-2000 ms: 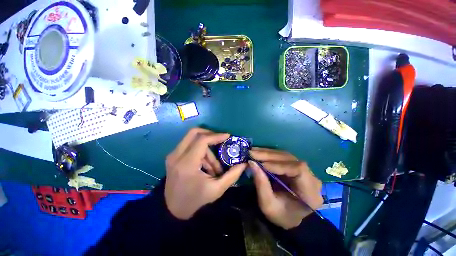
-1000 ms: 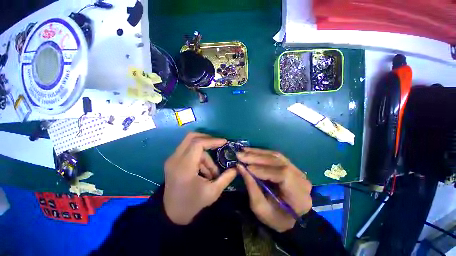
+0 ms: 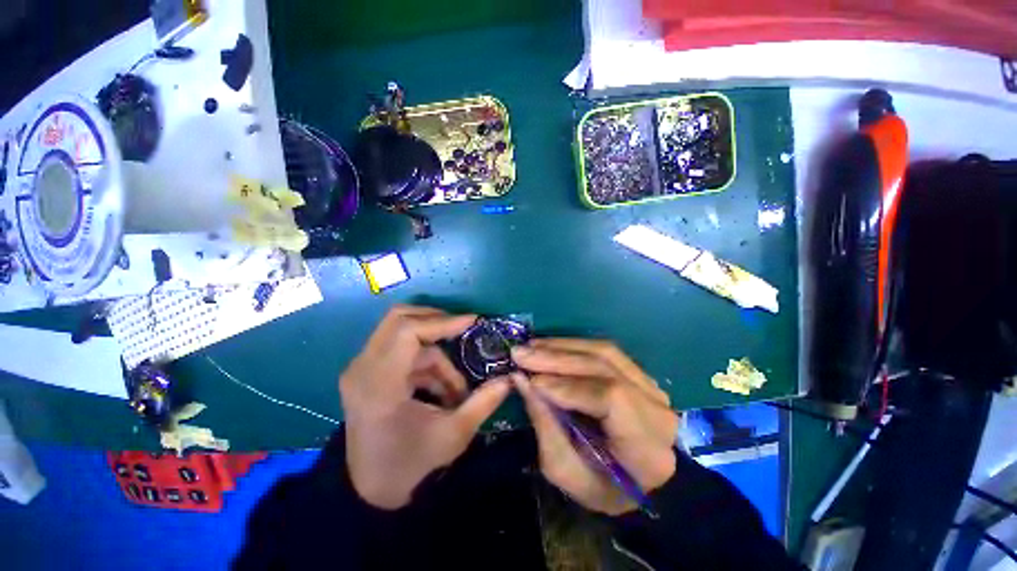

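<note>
My left hand [image 3: 405, 404] holds a round dark watch case [image 3: 491, 348] by its left and lower rim, over the near edge of the green mat. The case shows a dark ring with a greyish centre. My right hand [image 3: 597, 418] holds slim purple tweezers [image 3: 593, 448] that slant down to the right. Its fingertips touch the right side of the case and hide the tweezer tips. I cannot tell whether a small part is between the tips.
A silver pouch cell [image 3: 386, 272] lies beyond my left hand. Behind are a gold parts tin [image 3: 512, 156], a black round container [image 3: 398, 167] and a two-section tray [image 3: 583, 178]. A solder spool [image 3: 106, 206] stands left. A black-and-orange handle [image 3: 889, 201] lies right.
The view has shifted, so the bench things sit further left. My right hand has closed in over the right side of the case. Both hands keep their holds.
</note>
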